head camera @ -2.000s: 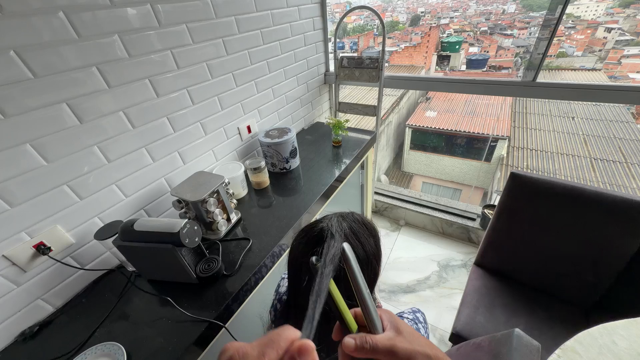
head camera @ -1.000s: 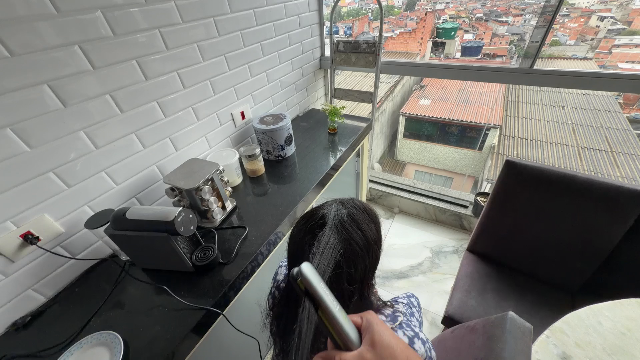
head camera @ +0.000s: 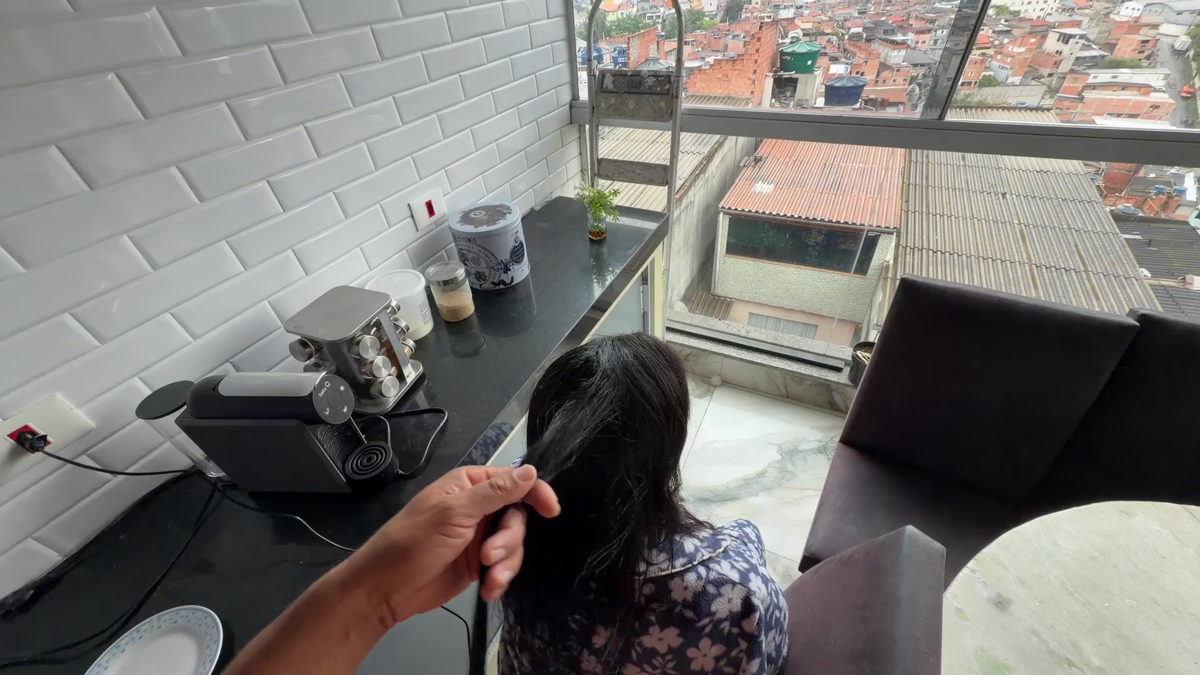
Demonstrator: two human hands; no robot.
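Observation:
A person with long dark hair [head camera: 614, 412] sits facing away from me, in a navy shirt with a pale floral print [head camera: 698, 609]. My left hand [head camera: 473, 530] is beside the left side of the head, its thumb and fingers pinching a strand of the hair that is drawn out toward me. My right hand is outside the view, and so is the hair straightener; what that hand holds cannot be seen.
Along the white tiled wall, a dark stone counter [head camera: 525, 347] bears a capsule coffee machine [head camera: 272, 431] with cords, a spice rack [head camera: 361, 347], jars, a decorated tin [head camera: 489, 246], a small plant [head camera: 597, 208] and a plate [head camera: 159, 642]. Dark chairs [head camera: 984, 384] and a round table [head camera: 1078, 581] stand right.
The hair straightener and my right hand, seen at the hair earlier, have left the view. My left hand, low at the hair two seconds ago, now shows fully at the left with a strand.

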